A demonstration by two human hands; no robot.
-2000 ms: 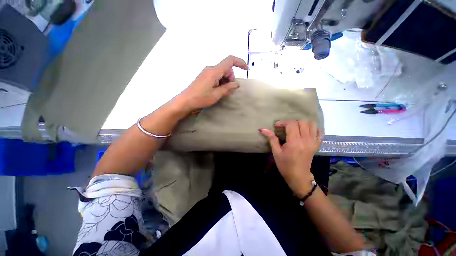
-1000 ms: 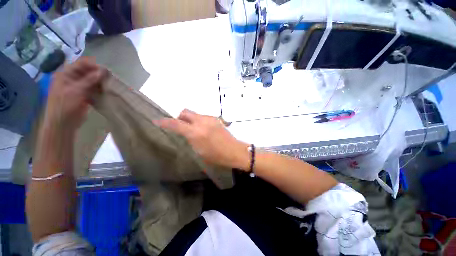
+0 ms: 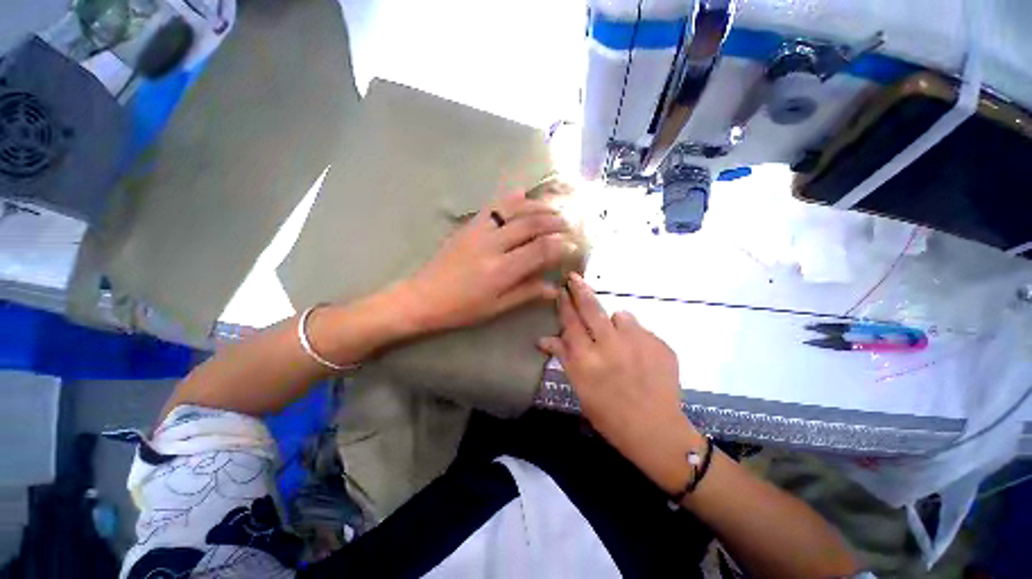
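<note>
A khaki garment panel lies on the white sewing table, its right edge near the needle area. My left hand lies on it with bent fingers, holding the cloth by its right edge; the thumb is hidden. My right hand is at the same edge, its fingertips on the cloth close to my left fingertips. The machine head and its presser foot area are just to the right and beyond. Bright light washes out the cloth's edge there.
A second khaki panel lies at the left. Blue and pink snips lie right of my hands. A phone is strapped to the machine. Clear plastic hangs at the right edge. A grey fan housing is far left. Khaki cloth hangs below the table edge.
The panel, lifted and swung left a second ago, now lies flat on the table. My left hand has come back right to its edge, and my right hand has moved right beside it.
</note>
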